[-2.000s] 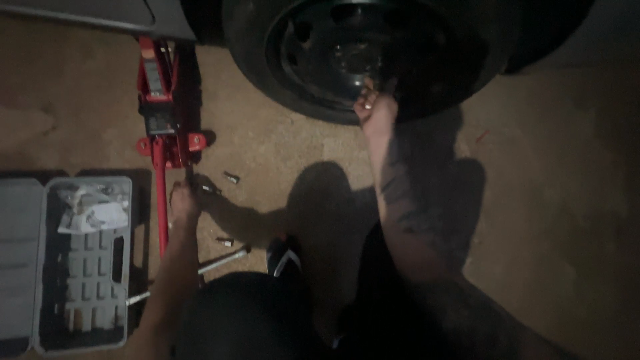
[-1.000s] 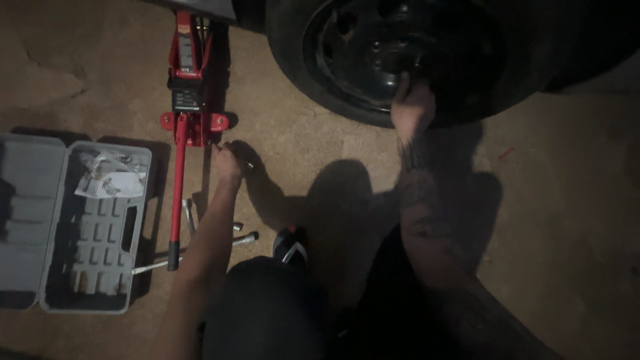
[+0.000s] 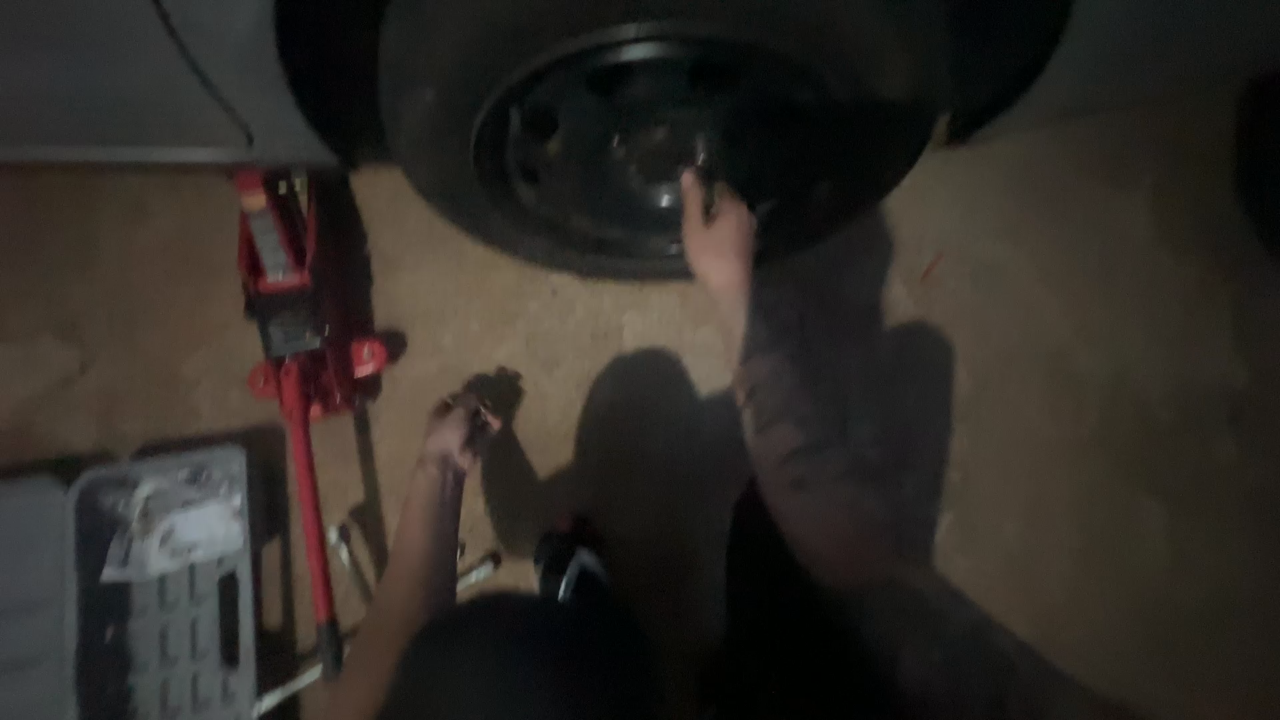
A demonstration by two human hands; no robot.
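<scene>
A car wheel with a black steel rim and a dark tyre fills the top middle. My right hand reaches up to the rim, its fingertips beside the hub where the lug fasteners sit; whether it pinches something there is too dark to tell. Lower left, my left hand is raised over the ground with its fingers curled around something small and dark, too blurred to name. Left of that hand, a red floor jack reaches toward the car's sill, its long red handle pointing toward me.
An open grey plastic tool case with a plastic bag in it lies at the lower left. Metal wrenches lie by the jack handle. My shoe stands on the ground at the bottom middle. The grey car body spans the upper left.
My left hand was down by small dark pieces on the ground near the jack; it is now farther from the jack, to its right. My right hand stays at the wheel. The view has shifted.
</scene>
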